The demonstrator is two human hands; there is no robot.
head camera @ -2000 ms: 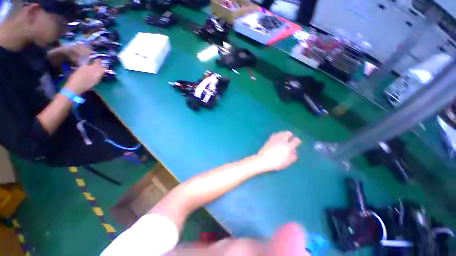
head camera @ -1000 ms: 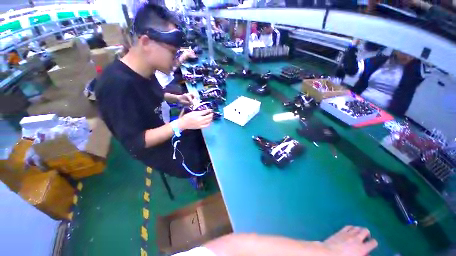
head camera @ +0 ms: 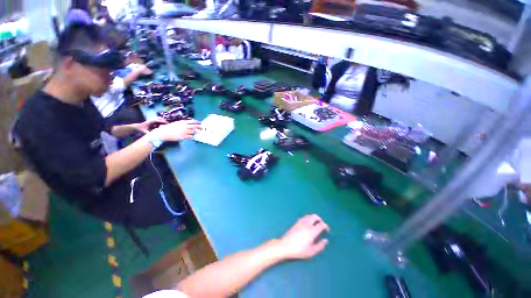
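Observation:
My left hand (head camera: 305, 237) rests on the green bench top (head camera: 273, 201), fingers bent and nothing seen in it. My right hand is out of the picture. A black device unit (head camera: 255, 163) with white ribbon cable lies beyond my left hand, not touched. Another black unit (head camera: 357, 178) with a long narrow arm lies to the right of it. The image is somewhat blurred.
A person in black (head camera: 70, 145) sits at left, a hand at a white box (head camera: 214, 129). A metal upright (head camera: 454, 186) rises at right, with dark units near its foot. A white tray of small parts (head camera: 319, 116) stands behind. A cardboard box (head camera: 174, 265) is below the bench edge.
The view has swung right since one second ago, and my left hand appears nearer the middle. The neighbour's hand has moved from a black unit to the white box.

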